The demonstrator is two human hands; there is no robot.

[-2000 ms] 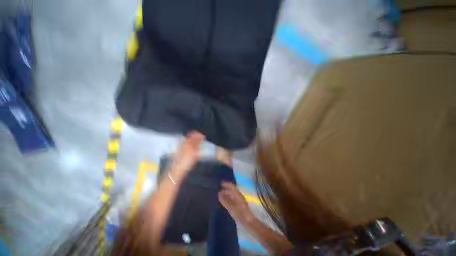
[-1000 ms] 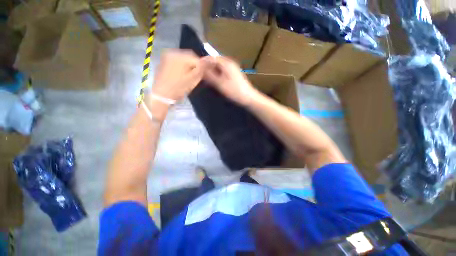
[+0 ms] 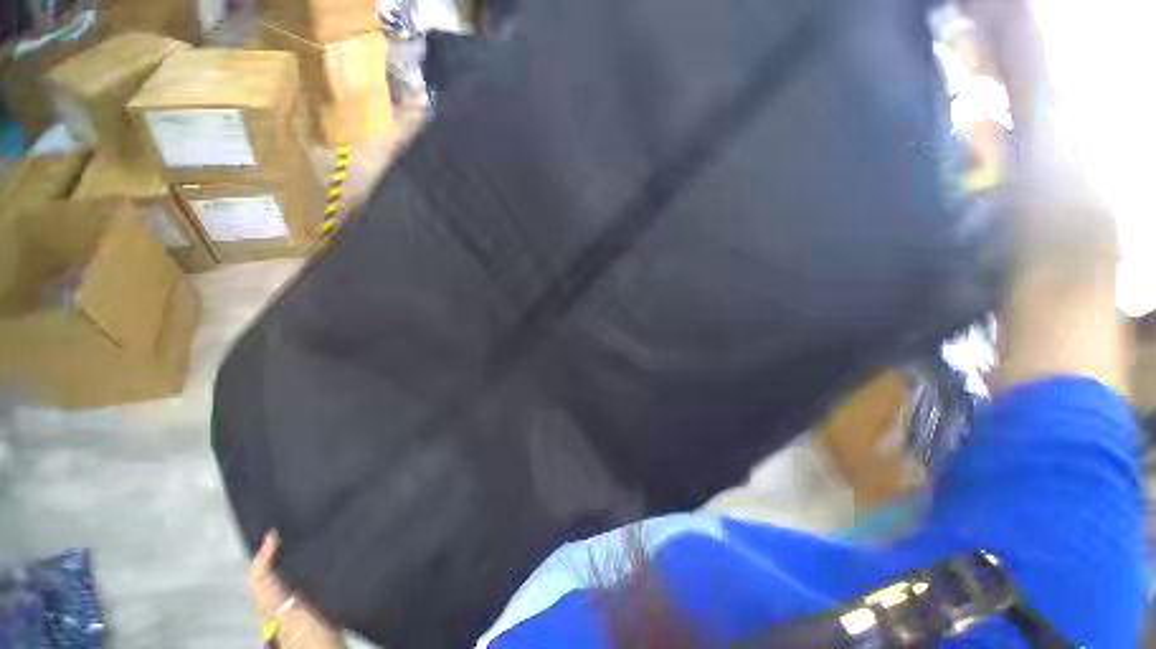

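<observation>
A long black garment cover [image 3: 571, 292] with a line down its middle is held up slantwise close to the camera and fills much of the view. Its rounded end is at lower left, and its upper end leaves the picture at the top. My left hand [image 3: 285, 602] is at that rounded end, thumb on the near side; its other fingers are hidden behind the cover. My right hand [image 3: 1014, 76] is raised at the upper right beside the cover's upper part, blurred and partly washed out by glare; its fingers do not show clearly.
An open carton [image 3: 127, 298] stands at left. Closed labelled cartons [image 3: 247, 152] are stacked behind it. Shiny dark blue packets [image 3: 51, 602] lie on the floor at lower left. Clear film [image 3: 970, 361] and a brown carton [image 3: 868, 437] show at right, partly behind the cover.
The black cover is now spread long and raised close to the camera. My hands, together at its narrow end a second ago, are now far apart at opposite ends. The view has shifted.
</observation>
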